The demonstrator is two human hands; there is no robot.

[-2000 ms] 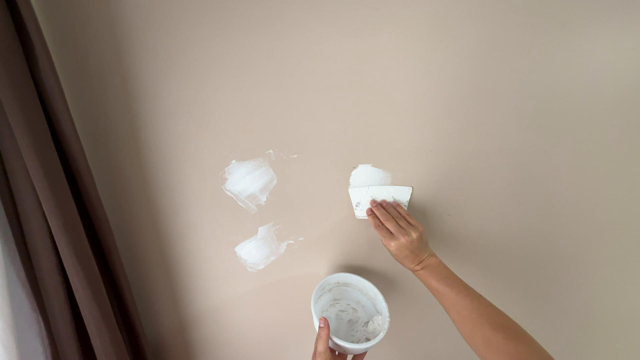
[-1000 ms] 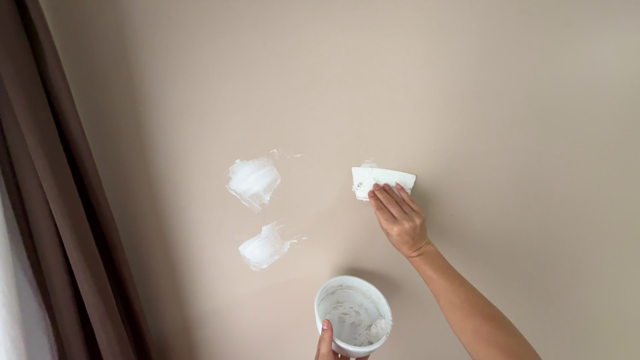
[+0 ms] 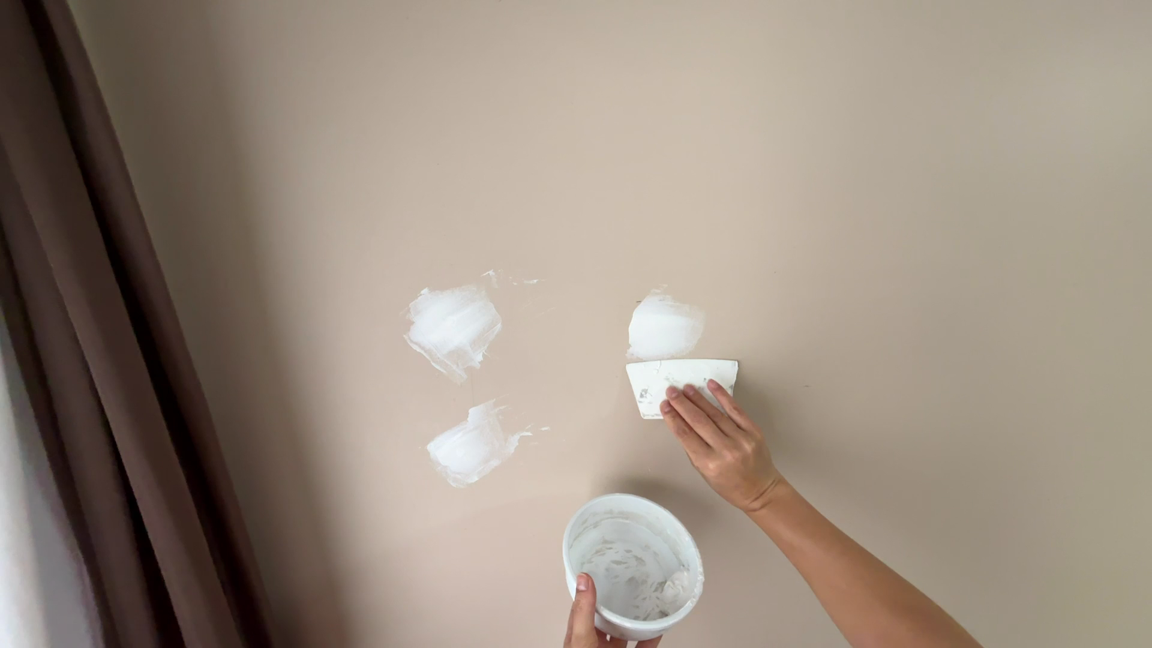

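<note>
My right hand (image 3: 724, 441) holds a white flat spreader (image 3: 681, 373), fingers spread over its face; its long upper edge lies just below a white patch of filler (image 3: 666, 326) on the beige wall (image 3: 855, 225). In my left hand (image 3: 585, 616), at the bottom of the view, is a white tub (image 3: 633, 567), thumb on its rim and fingers beneath. Smears line the tub's inside, with a lump of white filler (image 3: 673, 589) at its right. Left of the spreader are two more filler patches, an upper one (image 3: 454, 326) and a lower one (image 3: 474, 445).
A dark brown curtain (image 3: 117, 360) hangs along the left side of the wall. Behind it, at the lower left edge, shows a pale, sheer-looking fabric (image 3: 31, 540).
My right hand has moved the spreader down the wall, uncovering the right-hand filler patch that it mostly covered a second ago. My left hand still holds the tub below.
</note>
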